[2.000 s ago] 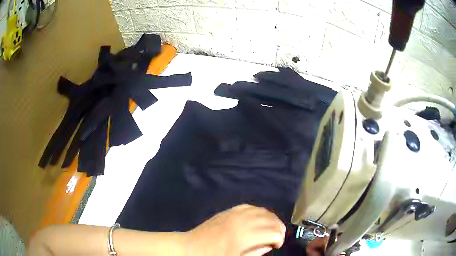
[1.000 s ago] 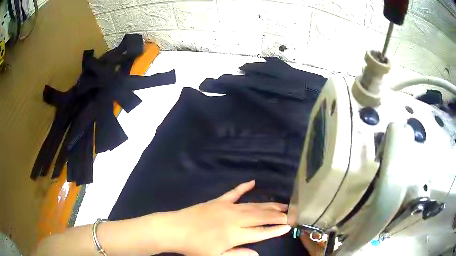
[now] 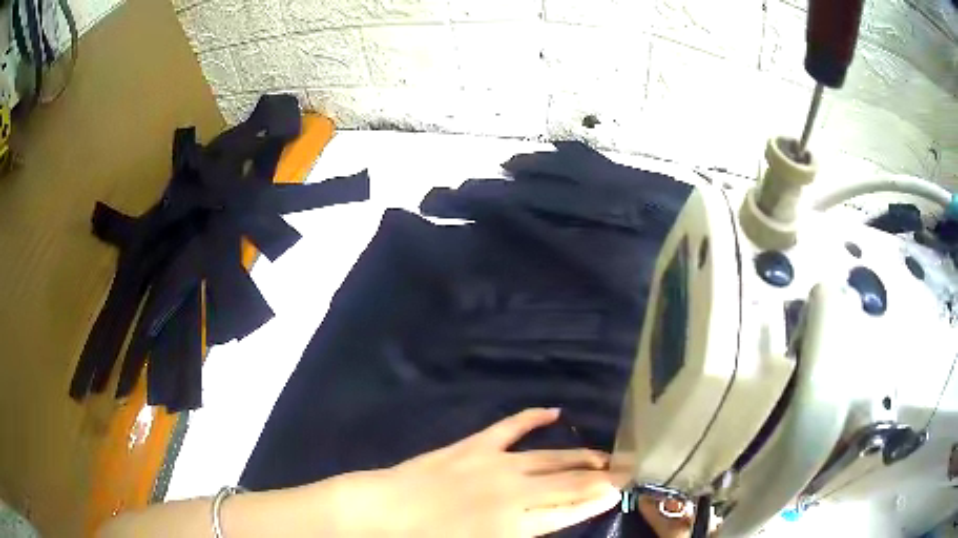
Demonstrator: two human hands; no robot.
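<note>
A large black garment panel point(image 3: 420, 326) lies left of the off-white sewing machine head point(image 3: 693, 347). My left hand point(image 3: 494, 483) lies flat on the panel's lower part, fingers spread, fingertips at the lower left edge of the head. Only a few fingers of my right hand point(image 3: 662, 515) show under the head, cut off by the bottom edge and partly hidden by machine parts; I cannot tell if they grip cloth. Small metal parts point(image 3: 672, 507) sit under the head; the needle point is hidden.
Loose black fabric strips point(image 3: 200, 231) fan over the table's orange edge point(image 3: 305, 152). More black pieces point(image 3: 588, 184) lie near the white brick wall point(image 3: 452, 63). Brown board point(image 3: 63, 210) is at left. A dark red-handled tool point(image 3: 833, 42) stands upright on the head.
My left hand has gone from curled fingers to flat and spread on the panel. The fingers of my right hand still show under the head. The camera view has shifted slightly.
</note>
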